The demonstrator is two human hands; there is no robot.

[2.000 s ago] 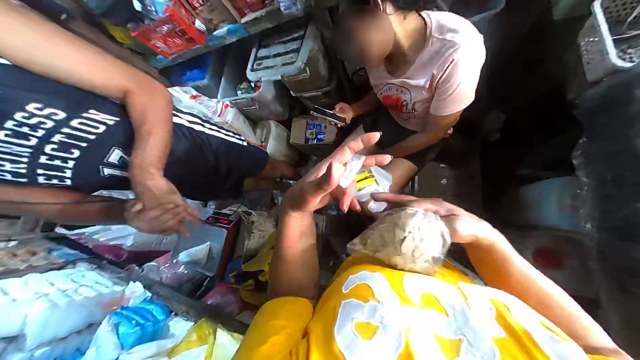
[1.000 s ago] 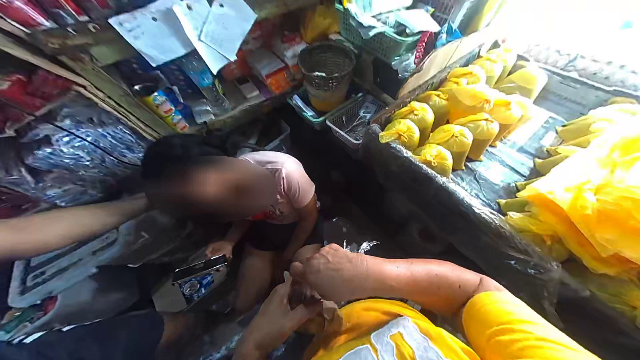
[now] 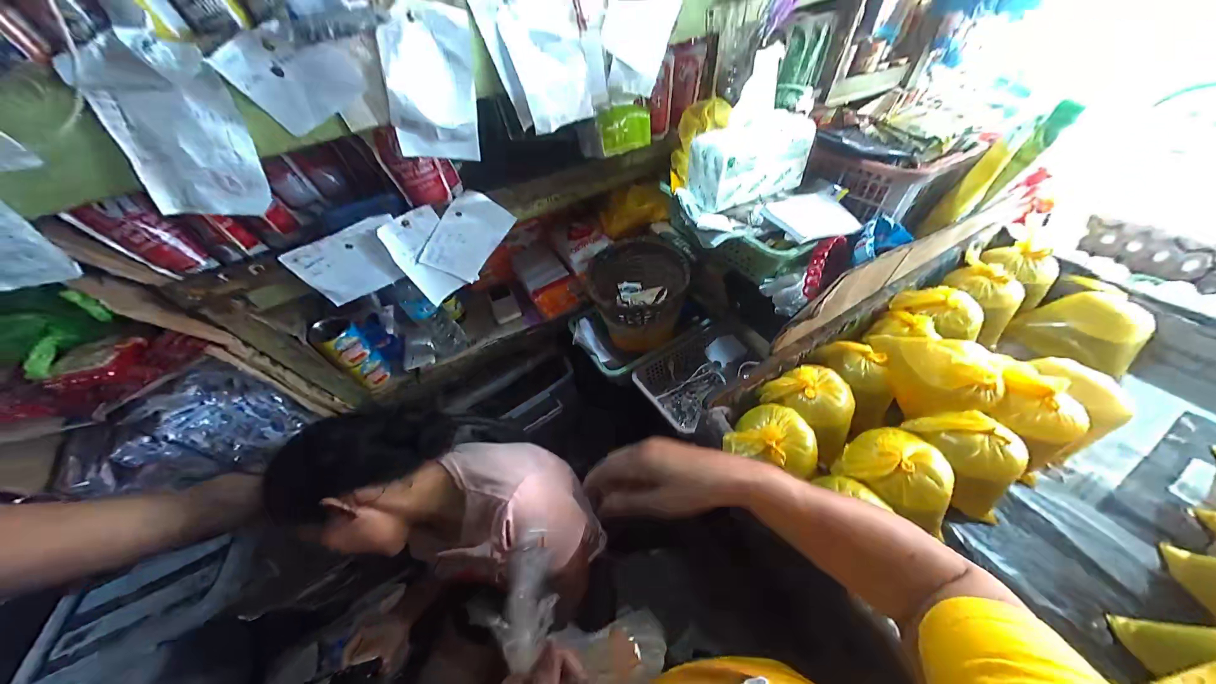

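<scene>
My left hand [image 3: 556,665] is at the bottom edge, mostly cut off, and grips a clear plastic bag [image 3: 632,641]. The bag's loose, twisted top stands up above the fingers. What the bag holds is hard to make out. My right hand [image 3: 655,480] is raised above and to the right of it, beside the pink shirt of a person [image 3: 518,494] sitting low in front of me. Its fingers are loosely bent, pointing left, with nothing visible between them.
Tied yellow plastic bags [image 3: 893,465] crowd the counter on the right. Ahead are a dark bucket [image 3: 636,285], a grey basket [image 3: 665,389] and shelves with hanging papers [image 3: 427,76]. Another person's forearm [image 3: 123,532] reaches in from the left.
My hands, together one second ago, are now apart, with the right one raised. Two seconds ago a filled clear bag was at my right hand. The view has swung widely.
</scene>
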